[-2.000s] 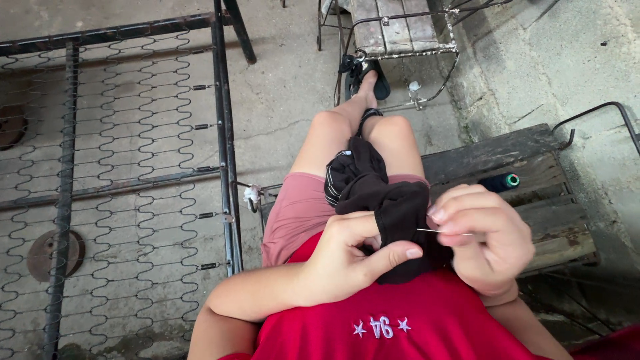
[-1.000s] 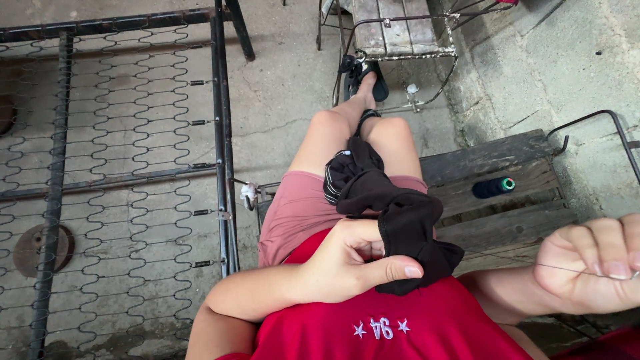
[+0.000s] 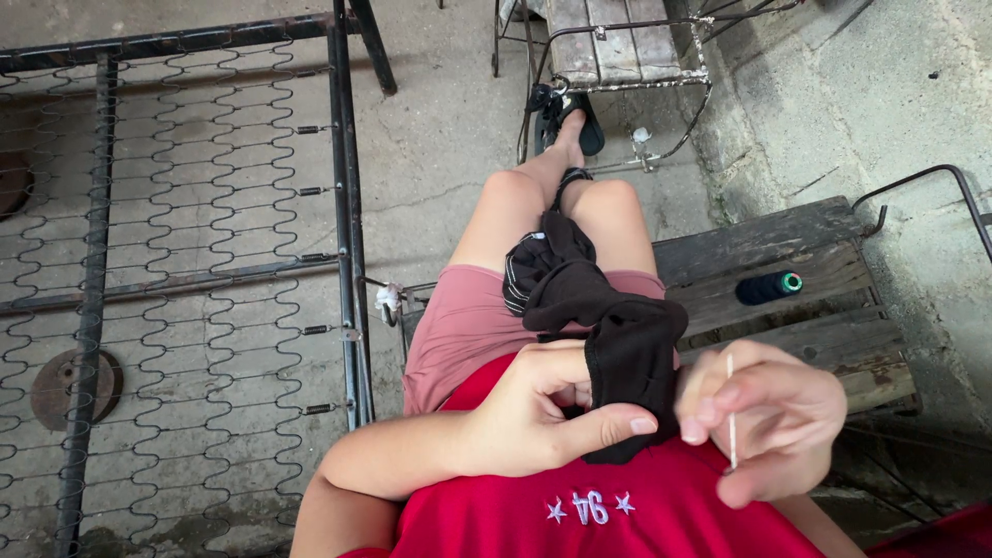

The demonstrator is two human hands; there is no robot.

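Black fabric (image 3: 632,372) with a stitched edge lies bunched across my lap, its near end gripped by my left hand (image 3: 562,415), thumb on top and fingers partly hidden under the cloth. Just right of the cloth is my right hand (image 3: 767,422), slightly blurred, with a thin sewing needle (image 3: 731,411) held upright between its fingers. The thread itself is hard to make out. A spool of dark thread (image 3: 763,287) lies on its side on the wooden bench beside me.
The weathered slatted bench (image 3: 767,240) adjoins a rough concrete wall (image 3: 876,101). To my left stands a metal frame (image 3: 347,232) with wire springs, a round rusty disc (image 3: 76,389) beneath it. Past my feet is a metal-framed seat with wooden slats (image 3: 612,46).
My right hand first drew away to the right from the cloth, a thread stretched between them, and is now back close beside it. My left hand has kept its hold on the cloth.
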